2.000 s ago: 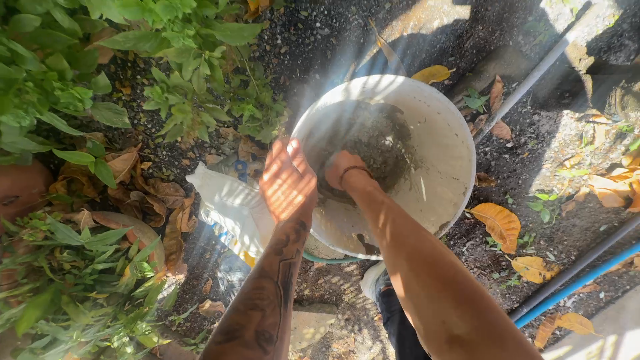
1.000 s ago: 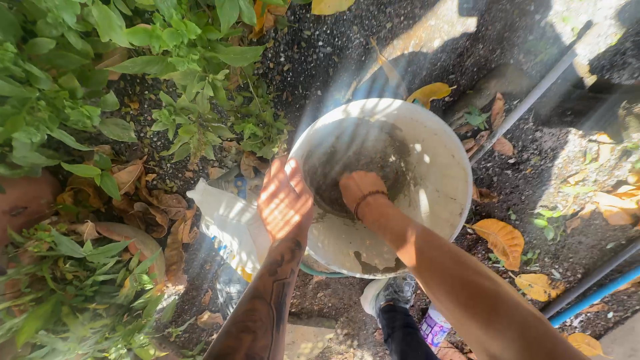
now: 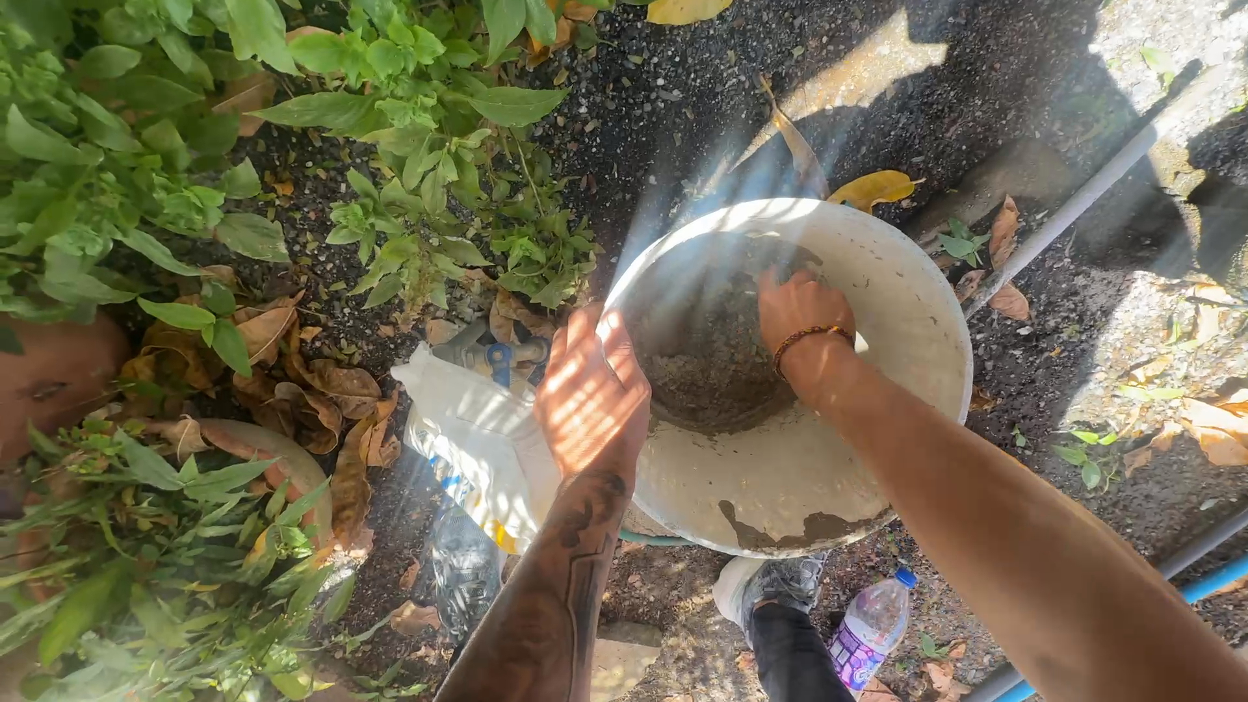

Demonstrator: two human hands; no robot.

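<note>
A round white bucket (image 3: 916,283) stands on the soil, with a wet grey-brown mix (image 3: 717,375) like mortar in its bottom and smears on its wall. My left hand (image 3: 592,395) lies against the left rim, fingers extended over it. Inside, my right hand (image 3: 804,317) is at the right side of the mix, fingers curled and the fingertips partly hidden; whether it holds a tool or some of the mix cannot be told. A braided bracelet (image 3: 811,333) circles the right wrist. Beside my left hand rests a white plastic bag (image 3: 473,419).
Leafy plants (image 3: 127,185) and dry leaves (image 3: 341,390) fill the left. A valve with a blue handle (image 3: 500,364) sits behind the bag. A grey pipe (image 3: 1072,205) slants at right. Near my shoe (image 3: 770,585) lies a plastic bottle (image 3: 873,629); a blue pipe (image 3: 1214,580) runs at lower right.
My right hand has moved from the middle of the mix to its right side, uncovering more of it. My left hand stays at the left rim.
</note>
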